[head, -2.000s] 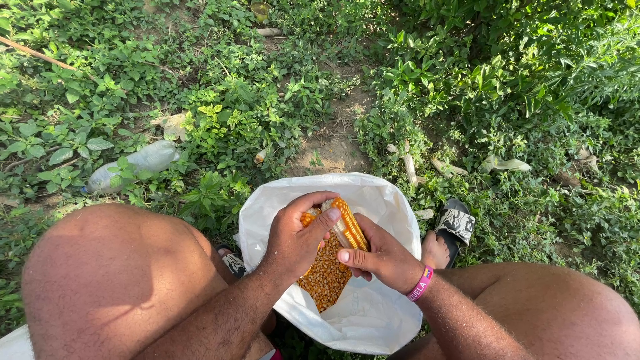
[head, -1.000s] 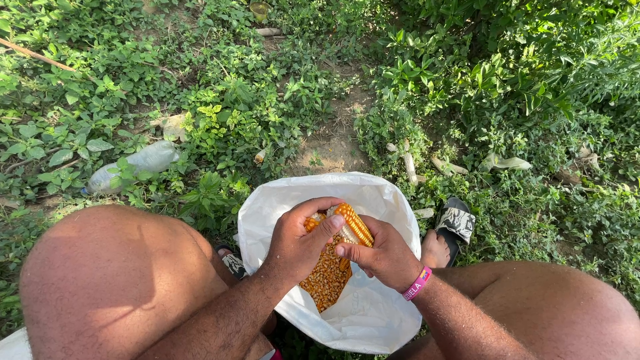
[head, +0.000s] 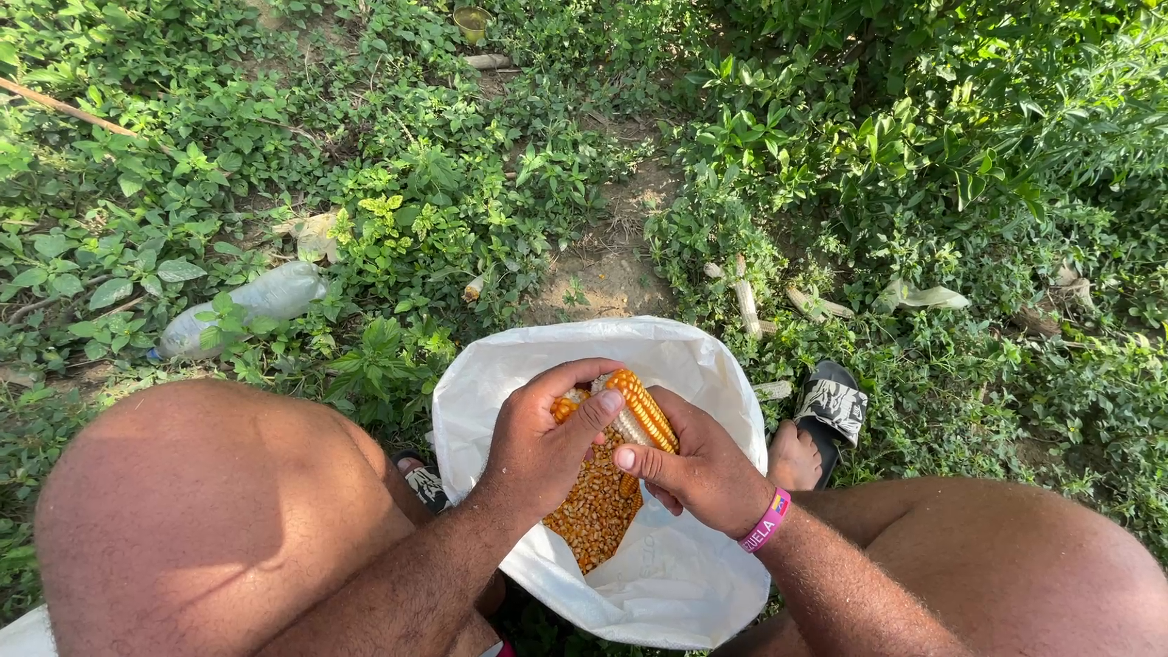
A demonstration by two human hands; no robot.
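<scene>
An ear of corn [head: 646, 418], orange-kernelled with a bare whitish strip along one side, is held between both hands over a white woven sack [head: 675, 584]. My left hand [head: 552, 438] grips its left side, the thumb pressed near the upper end. My right hand [head: 698, 461] closes around its lower right part, thumb across the front. More orange kernels show by my left fingers; what they belong to is partly hidden. Loose corn kernels [head: 589, 520] lie in the open sack below. A pink wristband is on my right wrist.
A clear plastic bottle [head: 242, 310] lies in the weeds at left. Bare corn cobs [head: 746, 297] lie beyond the sack at right. My sandalled foot [head: 812, 438] is right of the sack, and my knees flank it. A small yellowish cup [head: 472, 23] stands at the top.
My hands stay over the sack, with small shifts of the fingers and thumbs on the corn ear.
</scene>
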